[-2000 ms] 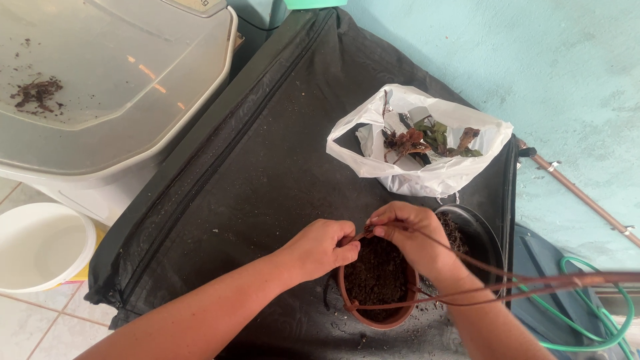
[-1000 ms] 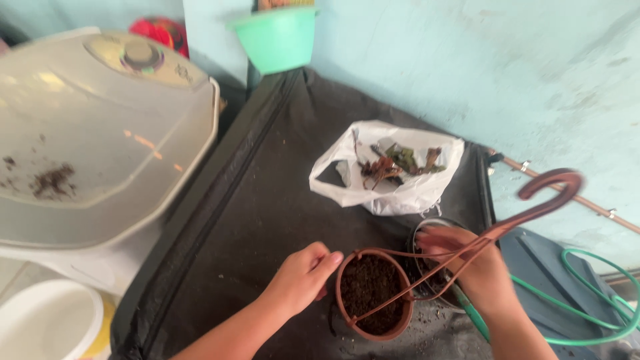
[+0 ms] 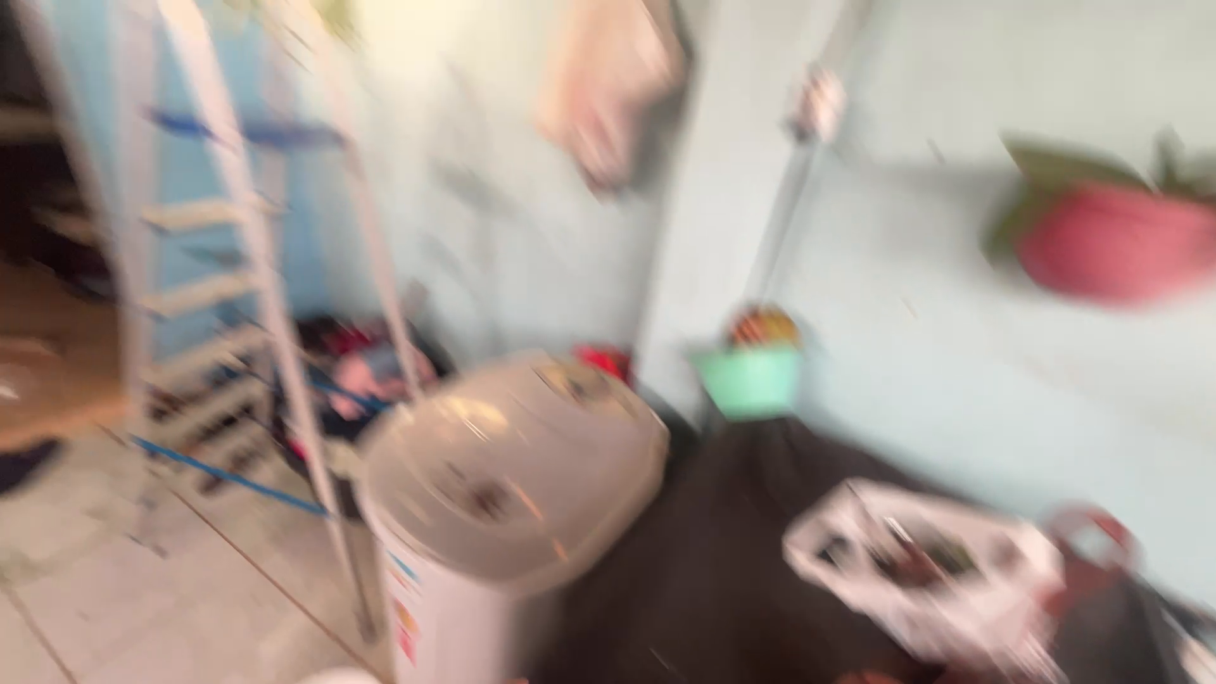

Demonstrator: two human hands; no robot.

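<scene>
The view is strongly blurred, and neither of my hands can be made out. A white plastic bag with dark, dry plant scraps inside sits on the black-covered surface at lower right. Beyond its right side rises the reddish-brown hook of the plant pot's hanger. Only a trace of reddish brown shows at the bottom edge, too little to tell what it is. The potting soil is out of view.
A washing machine with dark soil on its lid stands left of the covered surface. Behind are a green tub and a wall. A stepladder stands at left. A pink pot with leaves hangs at upper right.
The view has swung far up and left, bringing in the stepladder and the pink pot. Both hands and the soil-filled pot, seen a second ago, have left the view.
</scene>
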